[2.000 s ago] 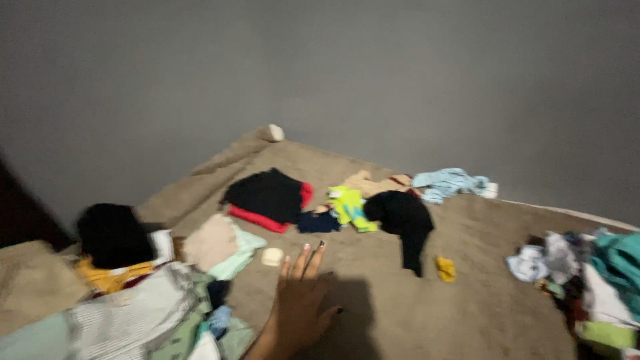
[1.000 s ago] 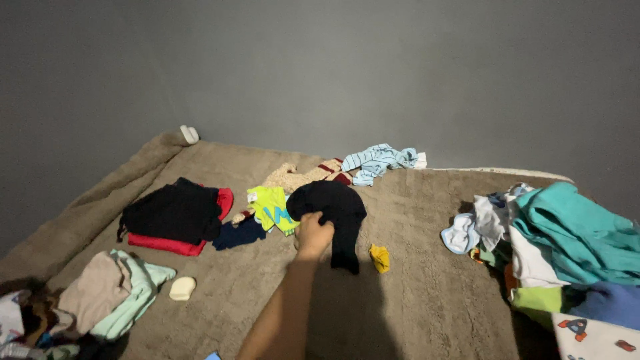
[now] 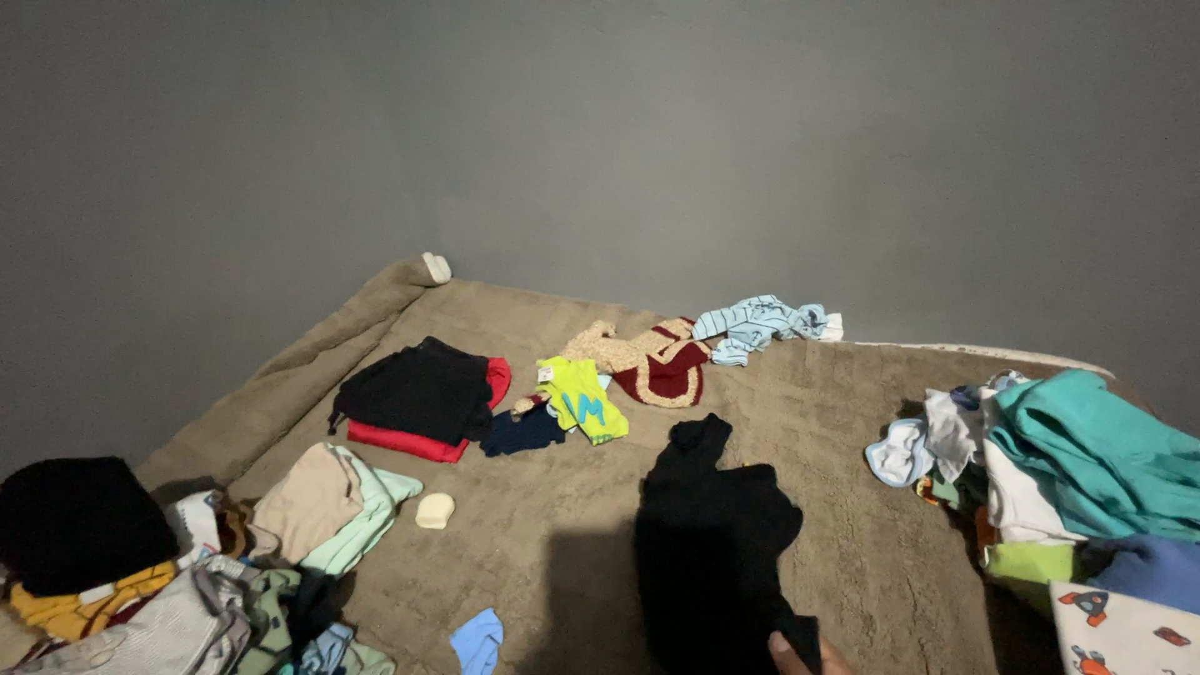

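A black garment (image 3: 708,553) hangs in the lower middle of the head view, close to the camera. My right hand (image 3: 808,654) is closed on its lower right edge; only a fingertip and a small part of the hand show at the bottom of the frame. My left hand is not in view. Left of the garment lie a neon yellow-green garment (image 3: 583,398) with blue lettering and a dark navy cloth (image 3: 523,432). Behind it is a beige and maroon knitted garment (image 3: 661,370).
A folded black garment (image 3: 412,389) lies on a red one (image 3: 403,442). Mixed clothes, including a grey garment (image 3: 159,623), are heaped at left; a teal garment (image 3: 1087,450) tops the right pile. A light blue cloth (image 3: 478,641) and a cream item (image 3: 435,511) lie on the brown blanket (image 3: 525,506).
The black garment, lying beside the neon garment one second ago with my left hand on it, is now raised nearer the camera. My left hand has left the view.
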